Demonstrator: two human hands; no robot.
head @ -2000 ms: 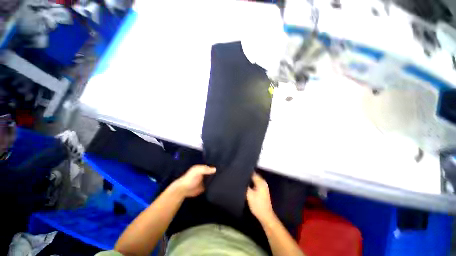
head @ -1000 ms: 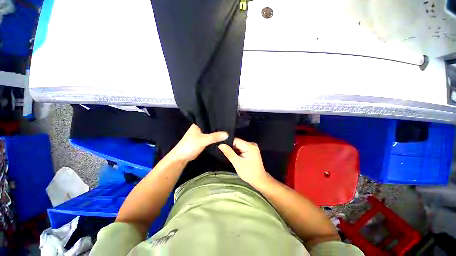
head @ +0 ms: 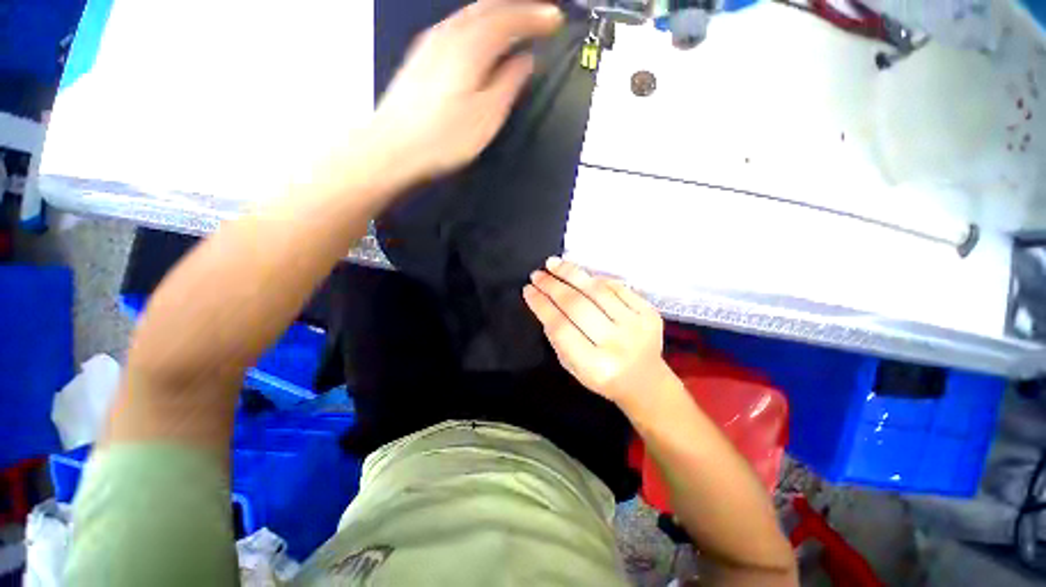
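The black fabric panel (head: 505,218) lies on the white machine table (head: 711,218) and hangs over its front edge towards my lap. My left hand (head: 465,86) is over the upper part of the panel, slightly blurred, fingers pointing towards the needle area; whether it touches the cloth is unclear. My right hand (head: 596,327) lies flat at the panel's right edge near the table front, fingers together and straight. The presser foot area with its yellow mark (head: 591,53) is at the top, beside the panel, and is partly cut off by the picture's edge.
Blue plastic bins (head: 918,430) stand below the table on the right, with more blue bins on the left. A red stool (head: 734,419) is under the table, right of my lap. A long slit runs across the tabletop to a round fitting (head: 967,240).
My hands have separated. My left hand has moved up the panel towards the needle area. My right hand has let go of the cloth's end and opened flat at the panel's right edge.
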